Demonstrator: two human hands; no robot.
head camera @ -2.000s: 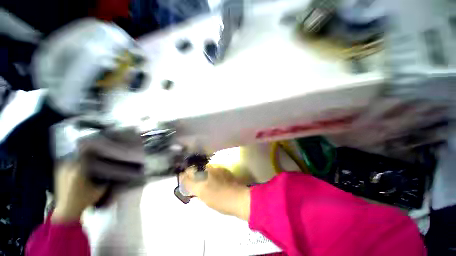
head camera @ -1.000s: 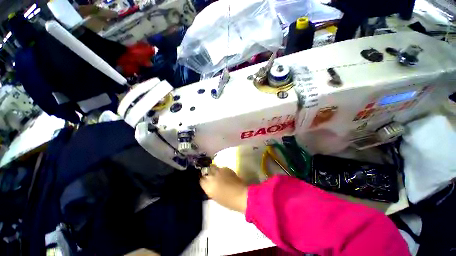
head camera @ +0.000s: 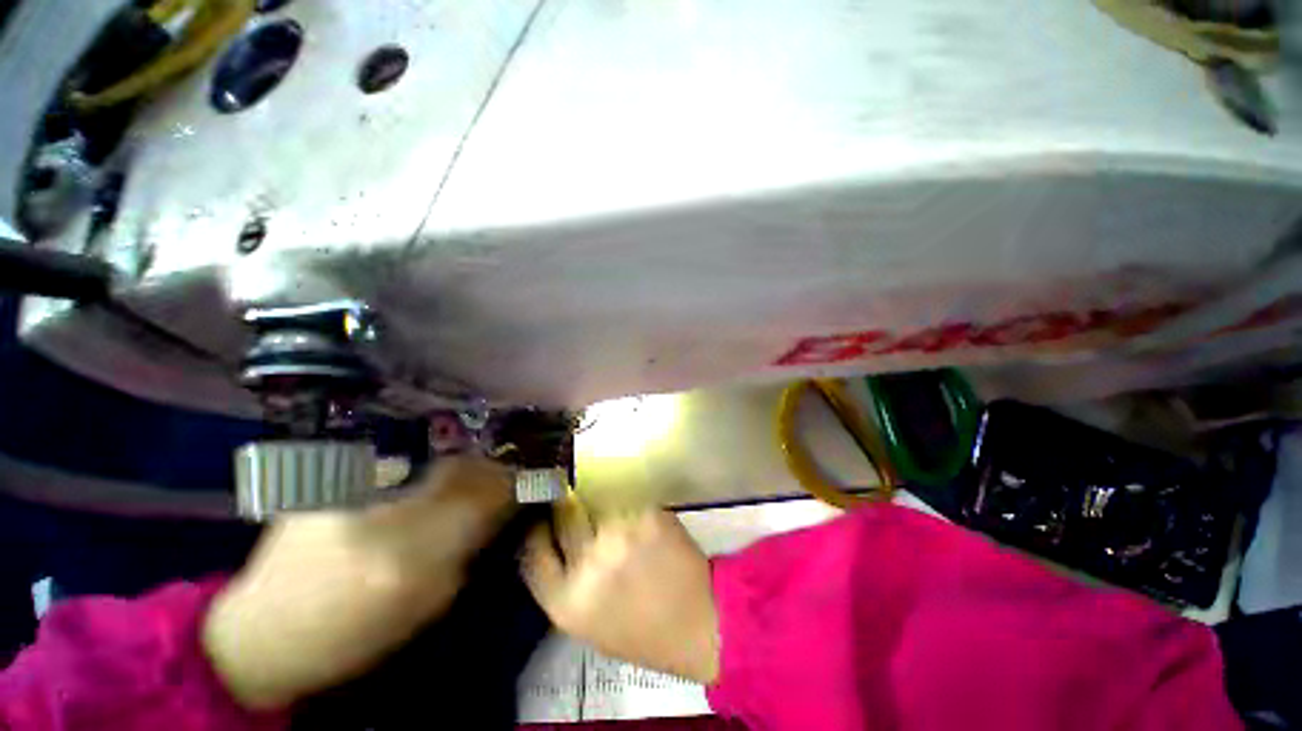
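A dark garment piece (head camera: pixel 429 671) lies below the left end of the sewing machine head (head camera: pixel 685 271), between and under my hands. My left hand (head camera: pixel 343 578), blurred, reaches over the cloth, its fingertips near the needle area; their hold is unclear. My right hand (head camera: pixel 621 586) is just right of the needle area, thumb and fingertips at the cloth's right edge. The small metal parts (head camera: pixel 537 486) at my fingertips are partly hidden. A ridged silver tension knob (head camera: pixel 303 479) stands in front of my left hand. The needle tip cannot be seen.
Yellow-handled snips (head camera: pixel 828 443) and a green loop (head camera: pixel 925 429) lie right of the needle area. A black tray (head camera: pixel 1092 507) of shiny metal parts is farther right. A ruler scale (head camera: pixel 628 686) marks the white table's front edge.
The view has moved much closer to the machine head. My left hand, barely in view at the bottom a second ago, is now beside the needle area. My right hand stays near it.
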